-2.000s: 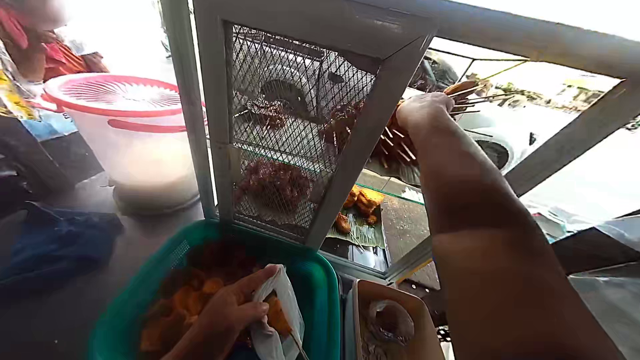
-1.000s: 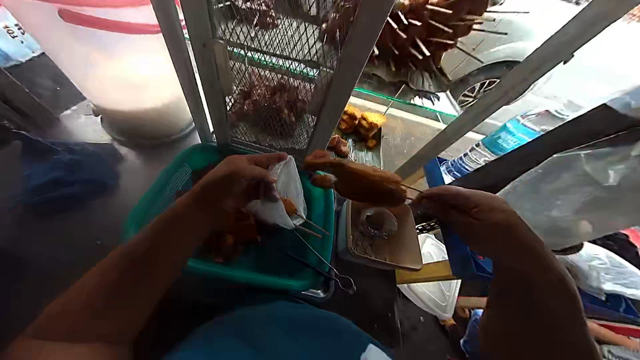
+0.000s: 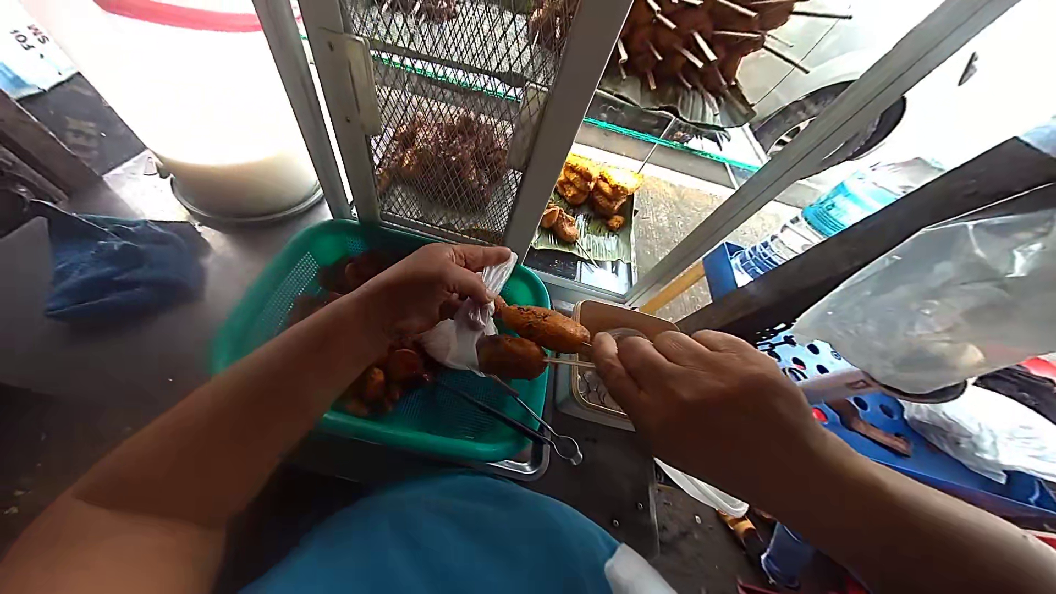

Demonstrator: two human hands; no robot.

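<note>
My left hand (image 3: 433,289) pinches the edge of a small white bag (image 3: 466,334) above the green plastic basket (image 3: 285,276). In my right hand (image 3: 689,375) are the sticks of two skewers of browned food. One skewered piece (image 3: 546,327) has its far tip against the bag near my left fingers; the second piece (image 3: 511,357) lies just below it, its far end at the bag's opening. Fried pieces (image 3: 388,384) rest in the basket, partly hidden by my left arm. Metal tongs (image 3: 528,417) lean over the basket's near right rim.
A mesh-doored display case (image 3: 561,124) stands ahead, with skewers (image 3: 701,41) piled on its upper shelf and yellow food (image 3: 598,186) below. A rectangular tub (image 3: 606,396) sits right of the basket. At left are a white bucket (image 3: 223,107) and blue cloth (image 3: 124,268). A clear bag (image 3: 949,289) is at right.
My right hand has come back from the case's upper shelf with skewered food and moved left to the bag. The skewered food now meets the white bag in my left hand.
</note>
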